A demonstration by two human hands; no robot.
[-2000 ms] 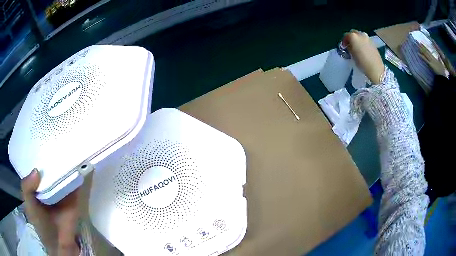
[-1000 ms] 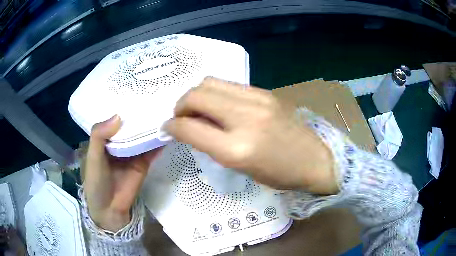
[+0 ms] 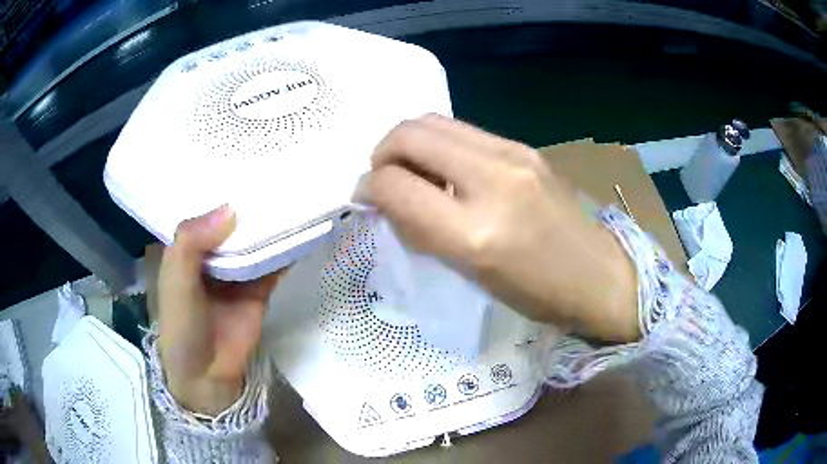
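A white hexagonal housing [image 3: 245, 154] with a dotted sunburst is held up and tilted by my left hand [image 3: 213, 317], thumb on its top near the front edge. My right hand [image 3: 508, 227] pinches a thin white cloth [image 3: 435, 299] against the housing's front right edge, beside a small dark hole. The cloth hangs down below my fingers. A second white housing [image 3: 390, 426] lies flat beneath, with a row of icons near its front edge and a tiny piece projecting from that edge. The hand and cloth hide part of its sunburst and logo.
Brown cardboard [image 3: 603, 172] lies under the lower housing, with a cotton swab [image 3: 624, 201] on it. A pump bottle [image 3: 712, 168], a crumpled cloth [image 3: 703, 243] and a folded cloth [image 3: 791, 276] are at the right. Another housing [image 3: 95, 399] is at the lower left. A dark green belt [image 3: 580, 82] runs beyond.
My right hand came from the pump bottle to the raised housing, then moved right along its edge with the cloth. The raised housing moved right from its first position, then slightly up and left.
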